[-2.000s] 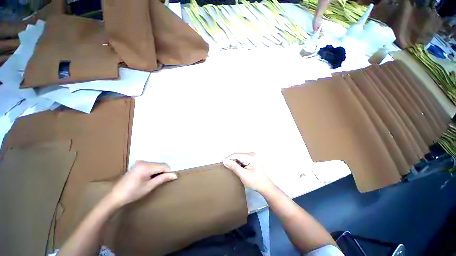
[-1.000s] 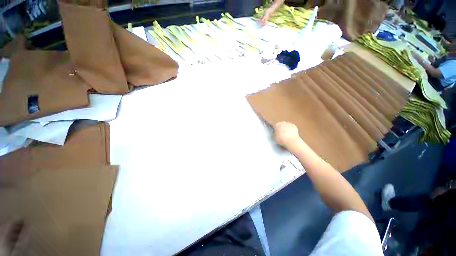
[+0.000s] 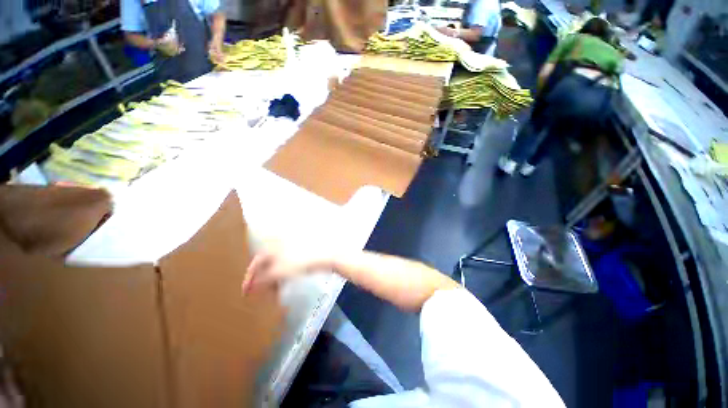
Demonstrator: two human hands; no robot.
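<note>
A large brown panel [image 3: 211, 319] with a dark seam line running down it stands up at the lower left, close to me. My right hand [image 3: 275, 271] is blurred over the panel's right edge; whether it grips the panel cannot be told. A blurred sliver of what looks like my left hand [image 3: 9, 386] shows at the lower left rim, cut off by the picture's edge. An overlapped row of brown panels [image 3: 351, 139] lies on the white-covered table [image 3: 299, 299], beyond my right hand.
Yellow and white strips [image 3: 144, 135] and a dark bundle [image 3: 284, 107] lie farther back. Yellow-edged stacks [image 3: 487, 92] stand beyond the panels. A metal stool [image 3: 552, 256] is right of the table. People work at the far side; a person in green [image 3: 587, 60] bends over at the right.
The view has swung right. A seamed panel now stands upright at the lower left. My right hand has left the edge of the overlapped row and is over this panel's edge.
</note>
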